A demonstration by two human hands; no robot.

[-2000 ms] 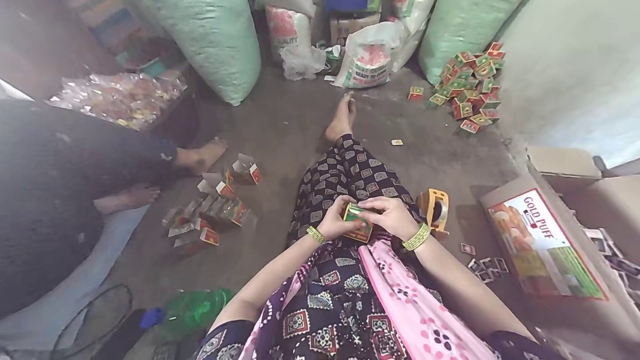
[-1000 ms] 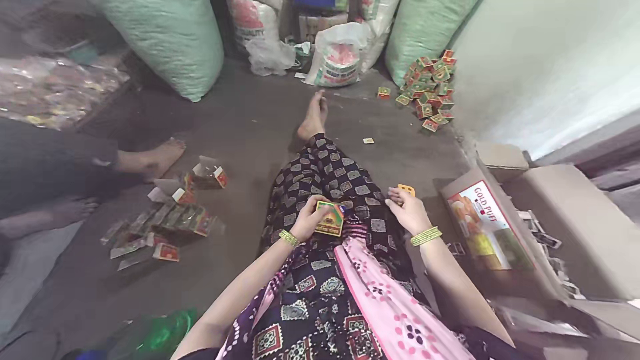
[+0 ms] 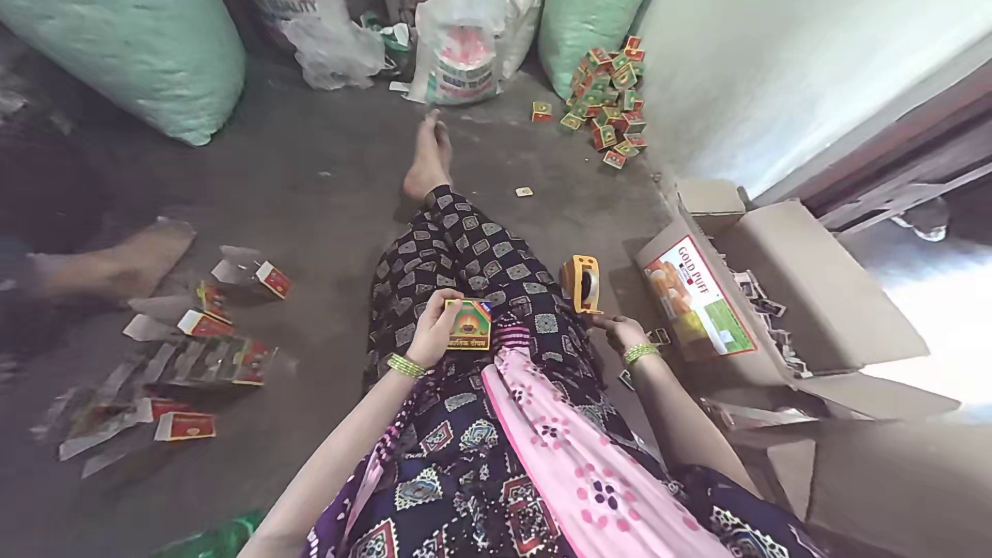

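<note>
My left hand (image 3: pixel 435 329) holds a small printed cardboard box (image 3: pixel 470 325), green, red and yellow, upright above my lap, thumb on its near face. On the right, a yellow tape dispenser (image 3: pixel 583 283) with a roll in it stands on the floor beside my leg. My right hand (image 3: pixel 620 332) reaches to its lower end, fingertips at the yellow tip; whether they pinch tape there cannot be made out. Open small boxes with raised clear flaps (image 3: pixel 205 360) lie on the floor at the left.
A pile of closed small boxes (image 3: pixel 608 101) lies by the wall. An open carton (image 3: pixel 697 298) holding small packets stands at the right. Sacks (image 3: pixel 457 54) line the far side. Another person's bare foot (image 3: pixel 147 260) is at the left, a green bottle (image 3: pixel 213 535) at the lower left.
Both hands were together on the small box two seconds ago. My right hand has since let go of it and moved right to the tape dispenser. My left hand has kept the box.
</note>
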